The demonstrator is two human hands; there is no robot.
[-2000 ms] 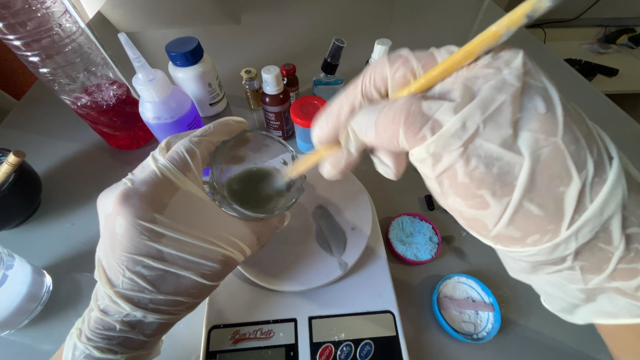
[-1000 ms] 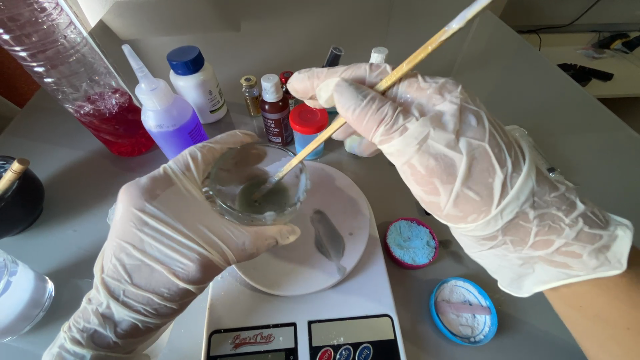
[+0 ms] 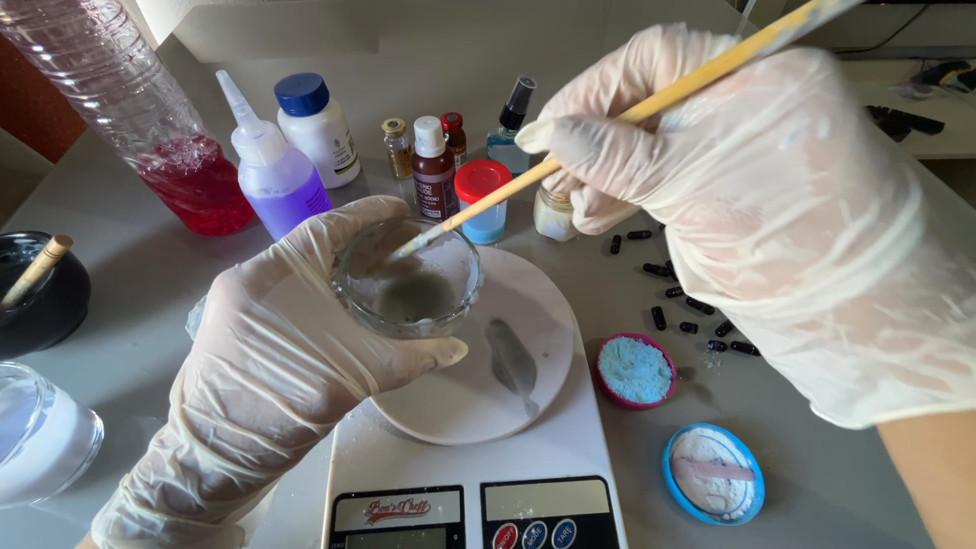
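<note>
My gloved left hand (image 3: 282, 343) grips a small clear glass bowl (image 3: 450, 324), tilted above the round plate of a white digital kitchen scale (image 3: 473, 465). Grey-green liquid lies in the bowl. A slim wooden stick (image 3: 507, 191) runs from my gloved right hand (image 3: 732, 145) into the bowl, its whitish tip by the inner wall. A grey smear (image 3: 511, 362) marks the scale's plate. Right of the scale are a pink cap of light-blue powder (image 3: 635, 370) and a blue cap (image 3: 713, 474) holding white powder with a pale strip across it.
Behind the bowl stand a plastic bottle with red liquid (image 3: 191, 183), a purple squeeze bottle (image 3: 278, 183), a white bottle (image 3: 319, 137), small vials and a red-lidded jar (image 3: 483, 202). Black capsules (image 3: 659, 317) lie scattered at right. A black pot (image 3: 38, 305) and a glass of whitish liquid (image 3: 53, 442) stand left.
The stick's tip has moved from the liquid at the bowl's bottom toward its upper inner wall. The black capsules, mostly hidden behind the right hand before, now show.
</note>
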